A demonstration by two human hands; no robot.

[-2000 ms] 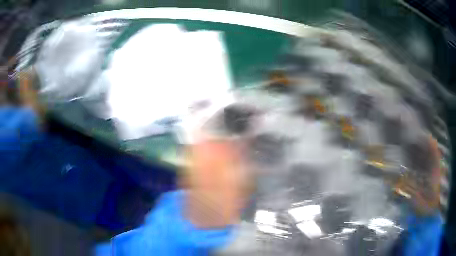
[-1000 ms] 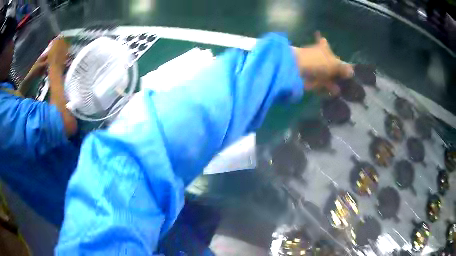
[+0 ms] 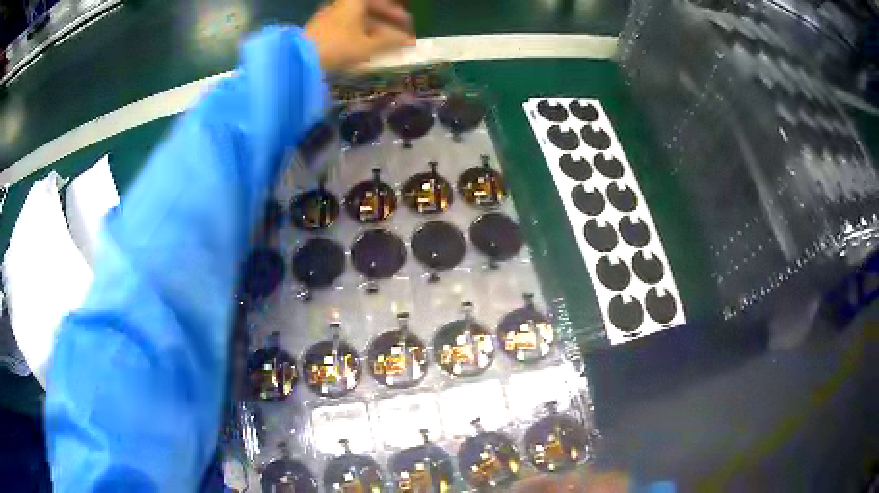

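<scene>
A clear blister tray lies in front of me with rows of round display modules. Some rows show gold-orange and silver patches, such as this module; others look plain black, such as this disc. My left hand is over the pale rail beyond the tray's far left part, fingers bent and blurred; I cannot tell whether it holds anything. My right hand shows only as a blurred strip at the bottom edge, by the tray's near right corner; its fingers are hidden.
A white sticker sheet with two columns of notched black discs lies right of the tray on the green surface. Clear ridged empty trays stand at the far right. White backing paper lies at the left. A dark green belt runs beyond the rail.
The view has swung right, so the coworker and fan are gone and the sticker sheet and empty trays show. The tray now lies squarely in front, with my left arm along its left side.
</scene>
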